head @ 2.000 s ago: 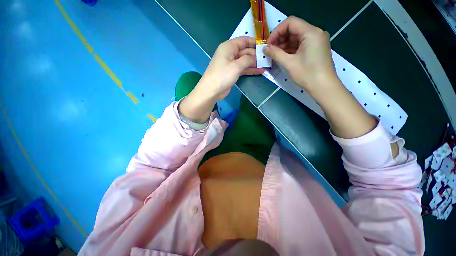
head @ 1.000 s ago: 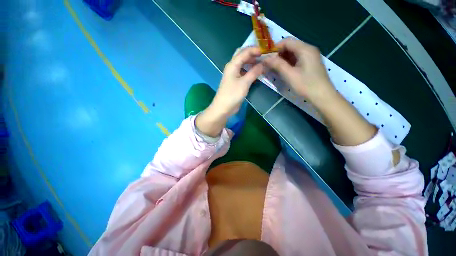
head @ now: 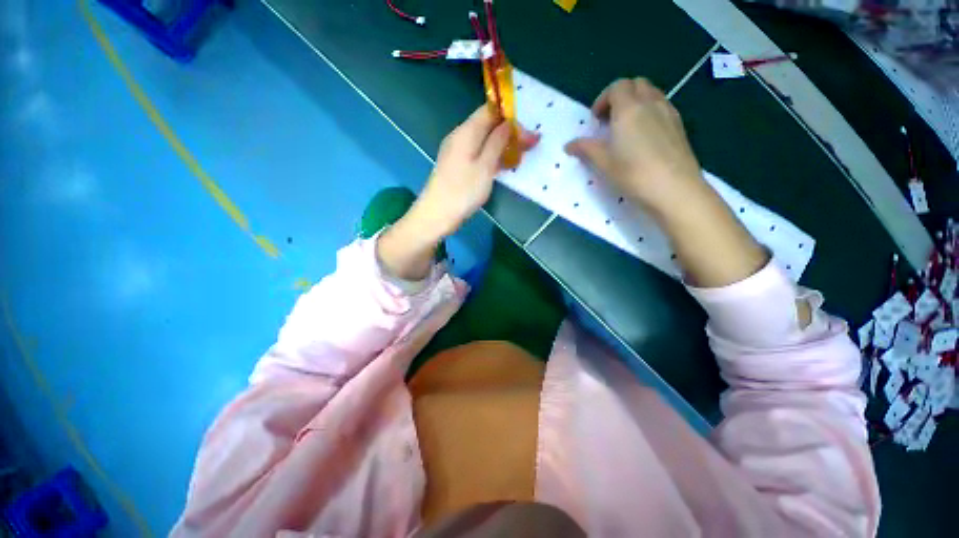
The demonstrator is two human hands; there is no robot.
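Note:
My left hand (head: pixel 470 168) holds an amber tape strip (head: pixel 509 116) upright between thumb and fingers, with red lead wires running along it. My right hand (head: pixel 644 144) is over the dotted sheet (head: pixel 589 194), its thumb and index finger apart, with nothing visible in it. The dotted sheet lies slantwise on the dark green mat, partly under my right hand and forearm. A white pouch cell (head: pixel 464 49) with red and dark leads lies just beyond the tape. The thumb side of my left hand is over the sheet's near left end.
A cell pile (head: pixel 915 363) lies at the right table edge. Single cells lie at the upper right (head: pixel 727 65) and right (head: pixel 918 197). A crinkled plastic bag (head: pixel 904 32) is at the upper right. Blue plastic stools (head: pixel 174 26) stand on the blue floor at left.
My right hand has moved away from my left hand, to the right over the sheet, and opened. My left hand keeps the amber tape; the white cell seen between the hands earlier is no longer visible there.

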